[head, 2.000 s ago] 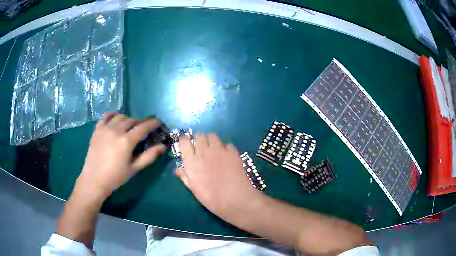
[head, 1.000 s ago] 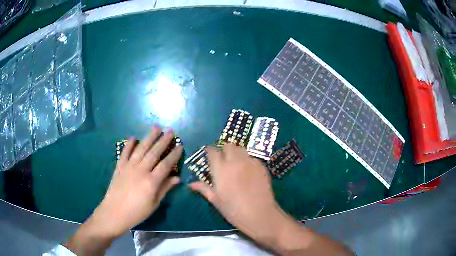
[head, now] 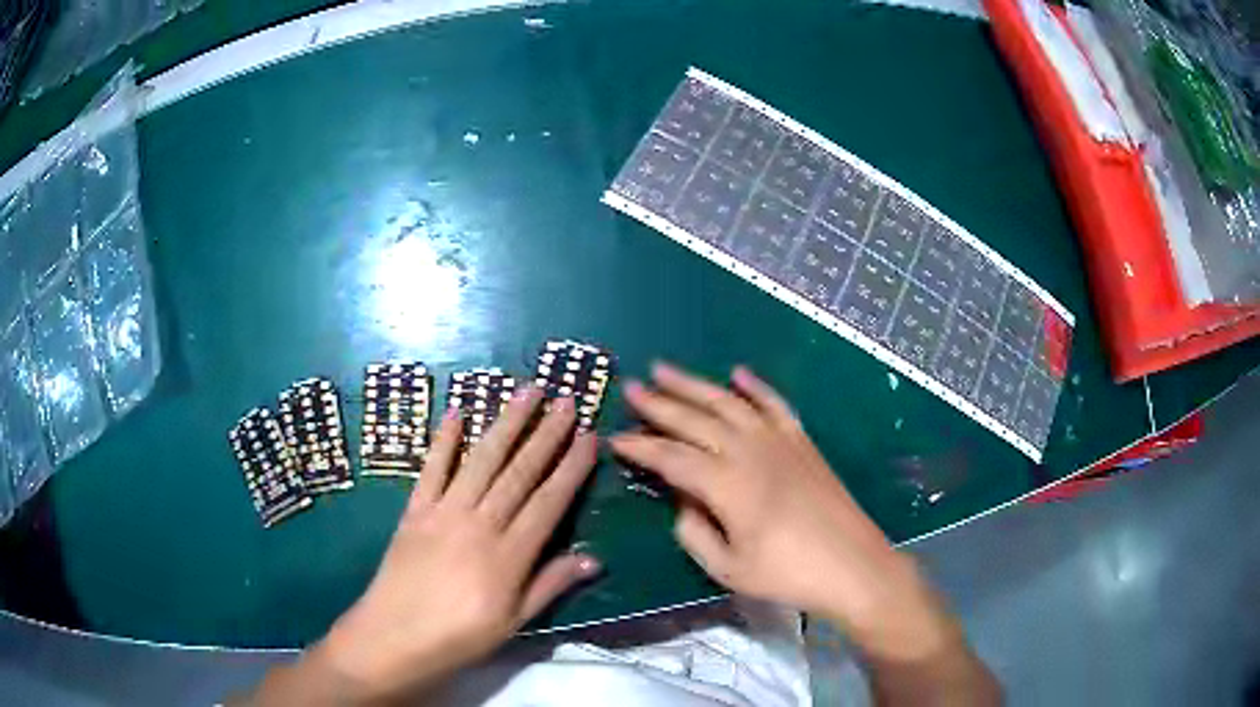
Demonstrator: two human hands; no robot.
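Several black keypad boards with rows of gold pads lie in a rough row on the green mat, the leftmost board (head: 268,464) tilted and close to its neighbour. A board (head: 397,419) stands upright in the middle. My left hand (head: 484,539) lies flat, fingers spread, its fingertips on the lower parts of the two right-hand boards. My right hand (head: 753,483) is just right of the row, fingers apart; something dark shows partly under its fingertips and cannot be made out. The grey dome sheet (head: 850,256) lies slanted at the upper right.
A clear plastic blister tray (head: 76,304) lies at the left edge. A red flat tray (head: 1105,207) with white inside is at the right, beside a green packet (head: 1199,111) in clear plastic. The bench's pale strip (head: 277,62) runs along the far side.
The boards, earlier grouped on the right and under the hands, now lie spread in a row. My left hand has moved right along them. The whole view has shifted right.
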